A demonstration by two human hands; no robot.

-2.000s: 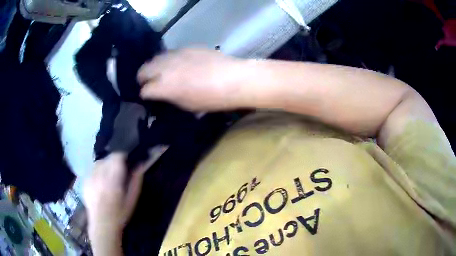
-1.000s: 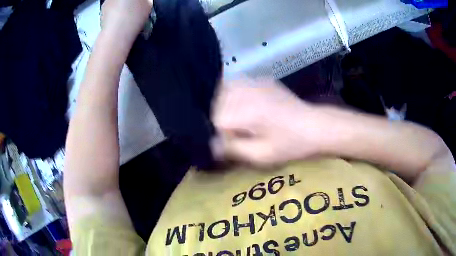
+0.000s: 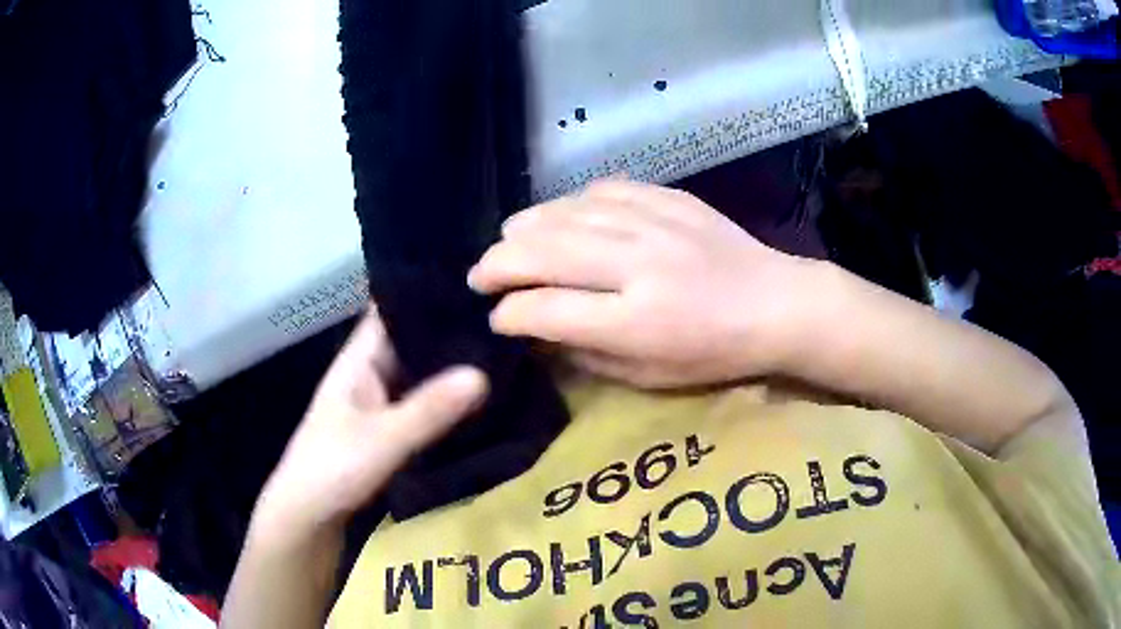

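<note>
A long black folded band [image 3: 436,160] runs from the top edge over the white table [image 3: 264,148] and down to the wearer's lap. My left hand [image 3: 381,418] holds its lower end from the left side, thumb on top and fingers beneath the cloth. My right hand [image 3: 627,283] lies against the band's right edge, fingertips on the cloth; whether it pinches the band is hard to tell. The band's upper end is cut off by the frame.
A black cloth pile [image 3: 80,160] lies at the upper left. A ruler scale [image 3: 725,148] runs along the near table edge. A white strap [image 3: 845,62] crosses it. A blue tray [image 3: 1057,27] is at the top right. Dark cloth [image 3: 983,184] lies at the right.
My left hand has come down from the top of the frame to the band's lower end. My right hand stays at its right side. The cloth now lies straighter and flatter.
</note>
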